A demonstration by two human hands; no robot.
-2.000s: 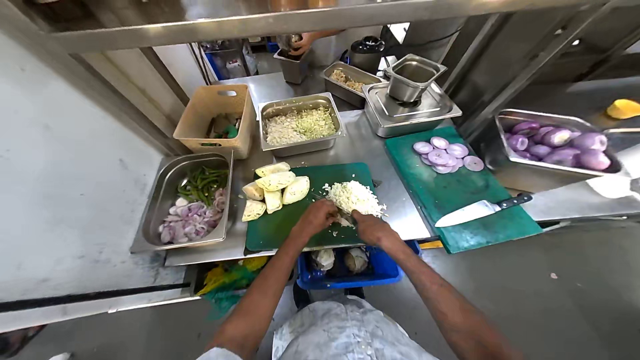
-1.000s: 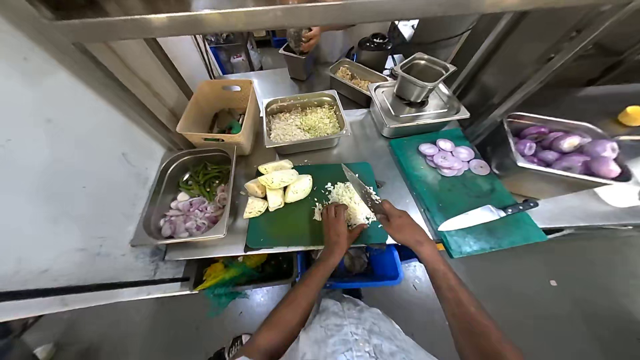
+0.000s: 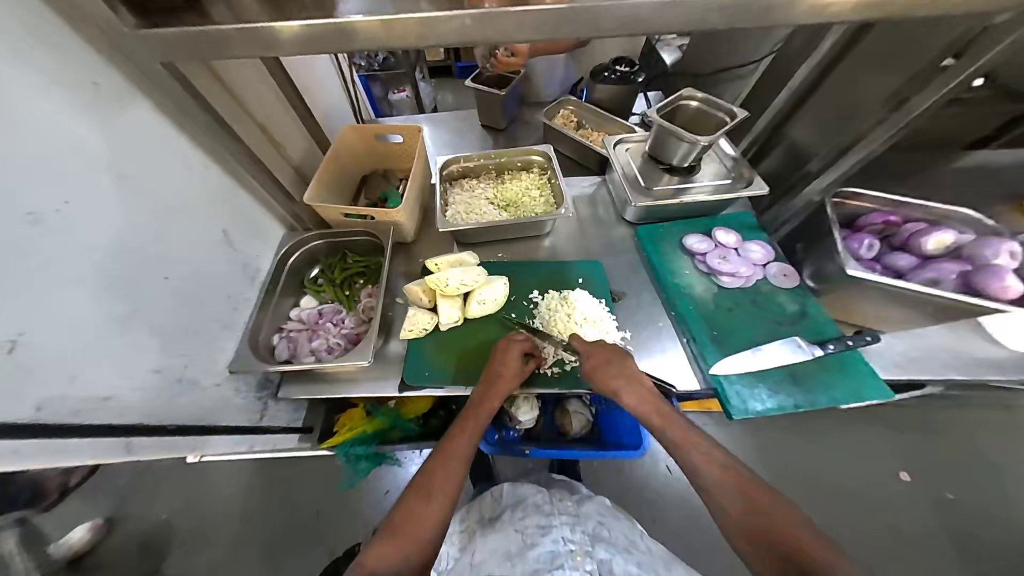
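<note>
My right hand (image 3: 606, 364) grips a kitchen knife (image 3: 534, 330), its dark blade lying flat and pointing left over the near edge of a heap of finely chopped pale vegetable (image 3: 578, 316). Beside the blade, my left hand (image 3: 512, 360) is closed in, fingers bent down near the board; whether it pinches anything cannot be told. Both hands are at the near side of a green cutting board (image 3: 456, 360). Large pale vegetable wedges (image 3: 456, 280) with speckled skin rest on the board's upper left. The knife's handle is hidden in my right hand.
Right: a second green board (image 3: 800, 392) with onion slices (image 3: 740, 256) and a chef's knife (image 3: 764, 356); a steel pan of onions (image 3: 920, 296). Left: a steel pan (image 3: 372, 336) with chillies and sliced onion. Behind: a steel pan (image 3: 504, 232), a tan crate (image 3: 412, 160), another person's hand (image 3: 510, 58).
My left hand has moved off the chopped heap to its near left. The knife, pointing away from me a second ago, now points left, and my right hand is nearer the board's front edge.
</note>
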